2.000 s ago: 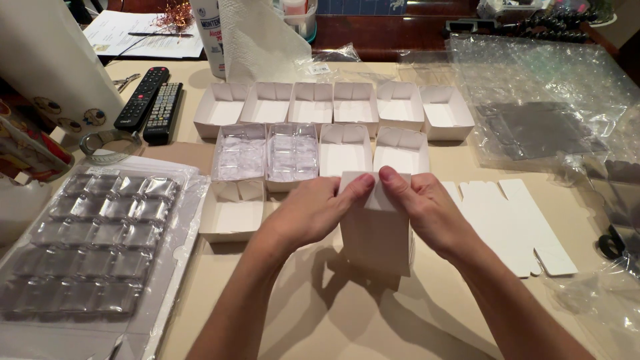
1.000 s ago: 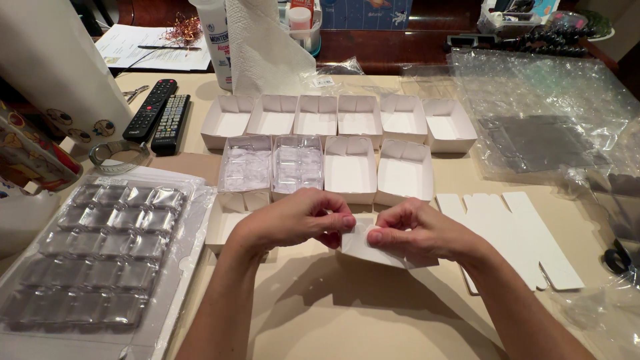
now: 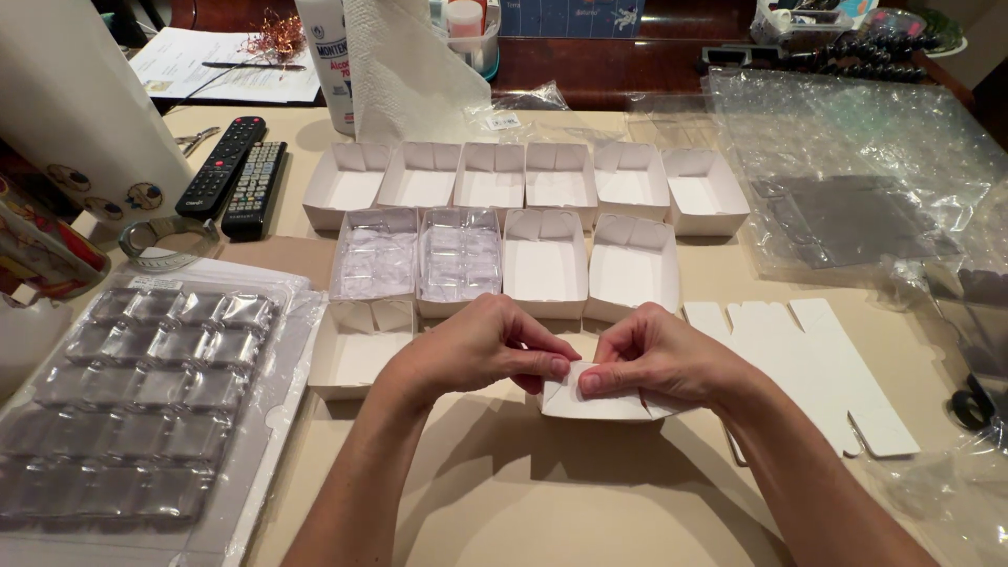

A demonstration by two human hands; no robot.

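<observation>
Between my two hands is a partly folded white cardboard box, held just above the table. My left hand pinches its left corner with thumb and fingers. My right hand grips its near panel, thumb pressed on the outside and fingers behind. Beyond them stand rows of folded white boxes. Two of these hold clear plastic trays with square cells. Another folded box stands left of my left hand. Flat white die-cut cardboard blanks lie to the right of my right hand.
At the left, a clear plastic-wrapped stack of celled trays lies near a glass dish and two remote controls. A bottle and paper towel stand at the back. Clear plastic bags cover the right side.
Two seconds ago the cardboard piece stood tall between both hands; now it is tilted with its corner pinched. Since one second ago my hands have shifted only slightly on it.
</observation>
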